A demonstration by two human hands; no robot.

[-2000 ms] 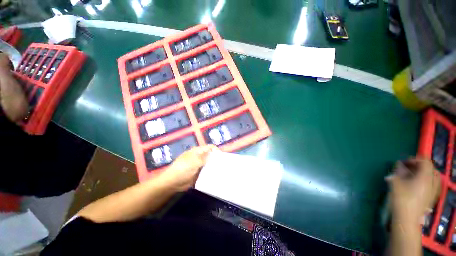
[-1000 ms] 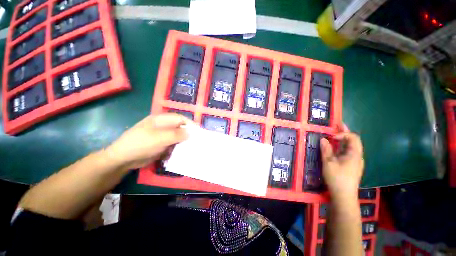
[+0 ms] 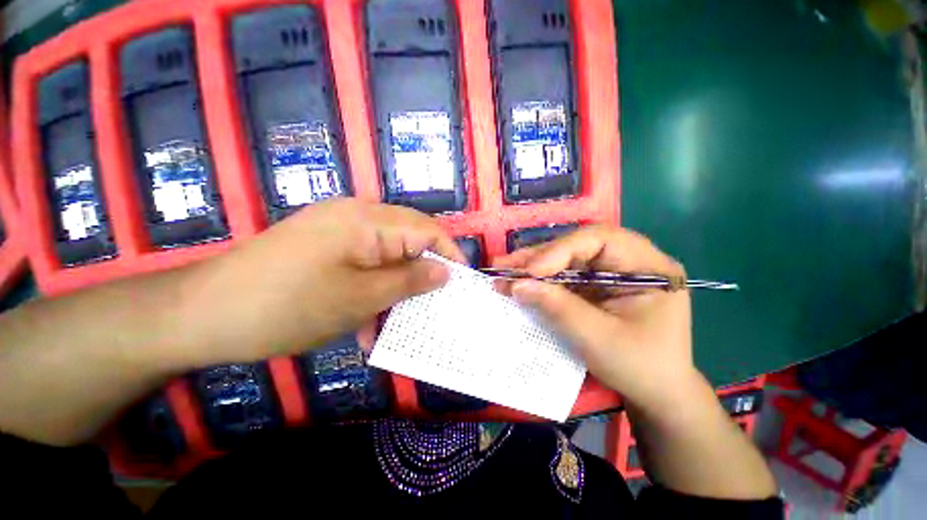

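My left hand (image 3: 335, 279) grips the upper left corner of the white label sheet (image 3: 478, 350), whose dotted side faces up. My right hand (image 3: 620, 310) holds the slim metal tweezers (image 3: 620, 278) like a pen. Their tip is at the sheet's top edge beside my left fingertips; I cannot tell if a label is on it. Below lies the red foam tray (image 3: 600, 122) with open-back phones (image 3: 417, 102) in two rows. The far row shows plainly. My hands and the sheet partly cover the near row.
The glossy green bench (image 3: 752, 193) extends right of the tray. A red stool (image 3: 839, 447) stands below the bench edge at lower right. Part of another red tray (image 3: 622, 447) shows below the near edge. A red tray edge shows at far left.
The view has moved closer over the tray. My right hand has left the tray's right end, now holds tweezers and meets the sheet. The sheet's dotted side now shows.
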